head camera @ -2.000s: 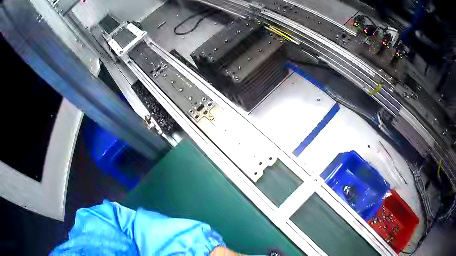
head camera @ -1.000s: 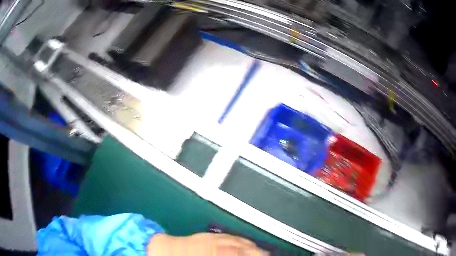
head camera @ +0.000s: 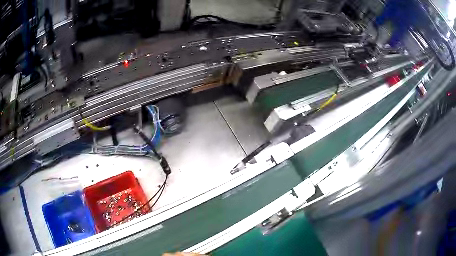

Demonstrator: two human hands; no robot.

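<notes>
A sliver of skin, seemingly my left hand point(head camera: 182, 254), shows at the bottom edge beside the conveyor's near rail. Its fingers and anything in it are cut off. My right hand is out of the picture. The dark green conveyor belt point(head camera: 220, 202) runs from lower left to upper right between pale rails. Beyond it, at lower left, the red parts bin point(head camera: 111, 186) holds scattered small metal parts. The blue parts bin point(head camera: 61, 207) stands against its left side with a small dark and shiny item inside.
The green tabletop point(head camera: 280, 241) lies on the near side. A metal bracket point(head camera: 276, 220) sits on the near rail. Cables point(head camera: 160, 167) hang beyond the belt and reach the red bin. A second short conveyor point(head camera: 305, 92) stands behind. A blurred grey frame point(head camera: 390, 175) is at the right.
The view has swung right along the conveyor, so both bins now appear at lower left. The blue sleeve and most of the hand have left the picture; the stacked black fixtures are out of view.
</notes>
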